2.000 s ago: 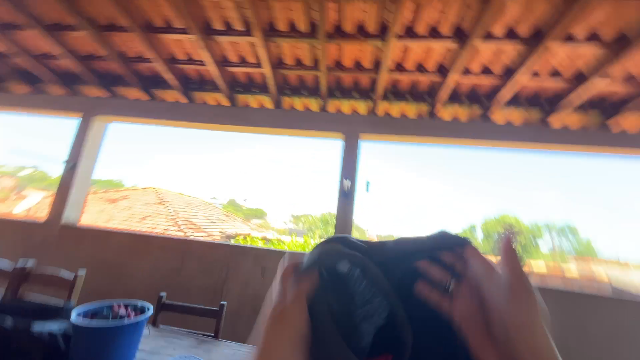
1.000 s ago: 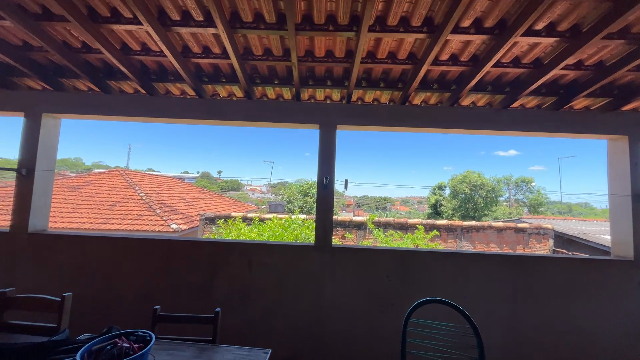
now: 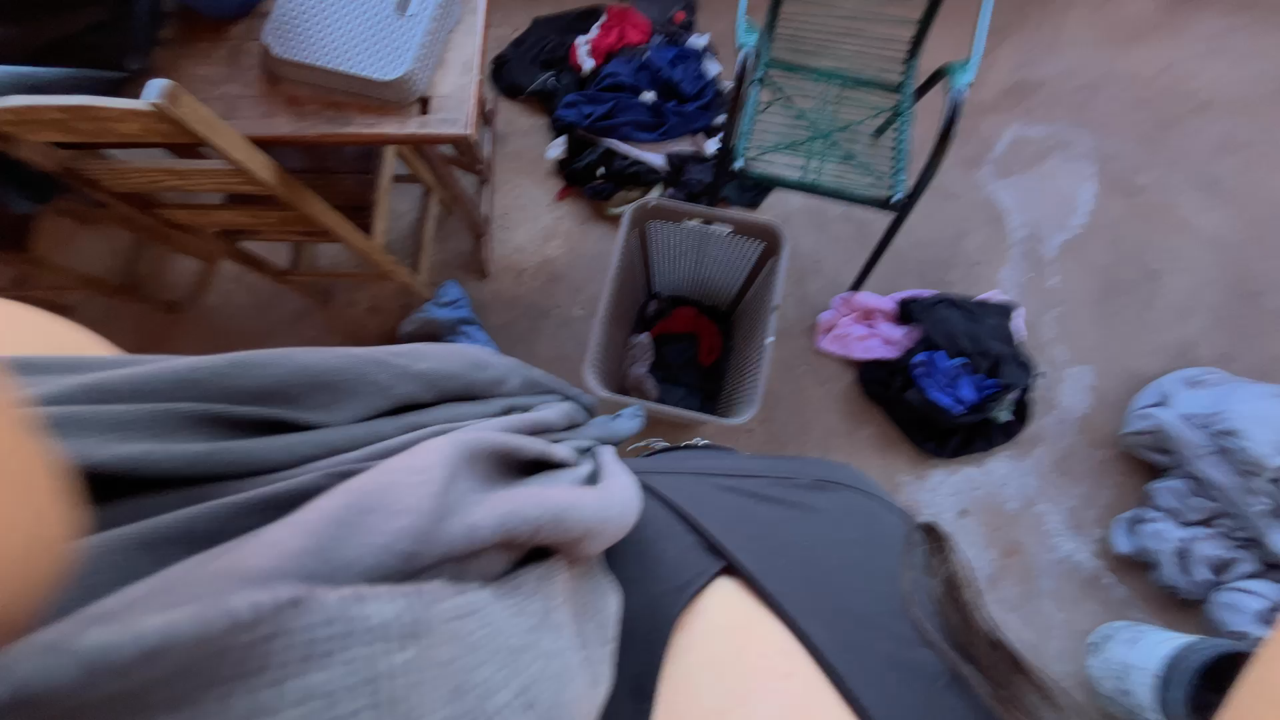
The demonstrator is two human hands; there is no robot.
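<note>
A large grey cloth (image 3: 330,500) is spread in folds across the left and lower middle of the view, close to the camera. Blurred bare skin shows at the left edge beside it, and more at the lower right corner. Neither of my hands can be seen, so what they hold is hidden. Beyond the cloth and my black clothing (image 3: 790,520) stands a tall perforated plastic laundry basket (image 3: 768,320) with red and dark clothes (image 3: 690,345) at its bottom. A pile of dark, blue and red clothes (image 3: 640,95) lies behind it.
Right of the basket lies a pink, black and blue clothes pile (image 3: 950,380); grey-white clothes (image 3: 1200,480) lie farther right. A green corded chair (image 3: 830,120) stands behind. Upper left are a wooden folding chair (image 3: 240,150) and a wooden table (image 3: 350,120) bearing a woven-pattern plastic lid (image 3: 355,45).
The view has swung from the window openings down to the floor. Two seconds ago both hands were raised with a dark cloth; now neither hand shows.
</note>
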